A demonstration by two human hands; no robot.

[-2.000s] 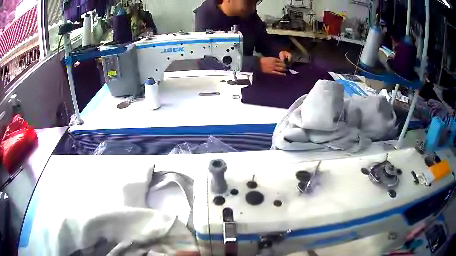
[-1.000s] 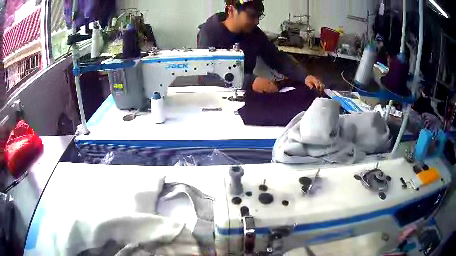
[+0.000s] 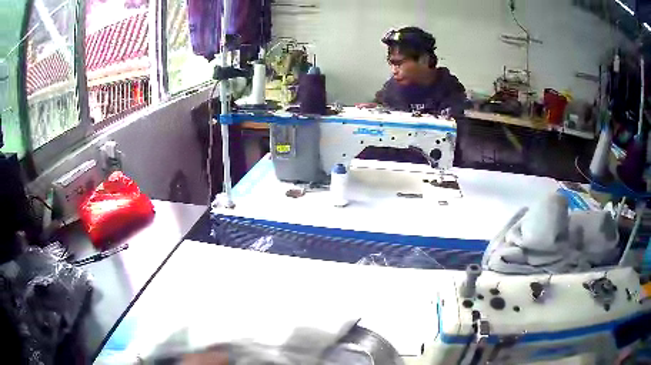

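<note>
A light grey garment piece lies bunched and blurred at the bottom edge of the near white table, left of the near machine head. Its curved, thicker-edged part is at its right end. A small blurred patch of a hand, seemingly my left hand, shows at the cloth's left part, cut off by the bottom edge; its fingers cannot be made out. My right hand is not in view. The near needle area is not visible.
A grey garment pile sits behind the near machine. A JACK machine and small thread cone stand opposite, with a person behind. A red plastic bag lies on the left side table, clear plastic bags far left.
The view has swung left, so the scene sits further right. The grey garment piece has shifted and is blurred. The person opposite is no longer seen handling the dark purple panel, which is out of sight.
</note>
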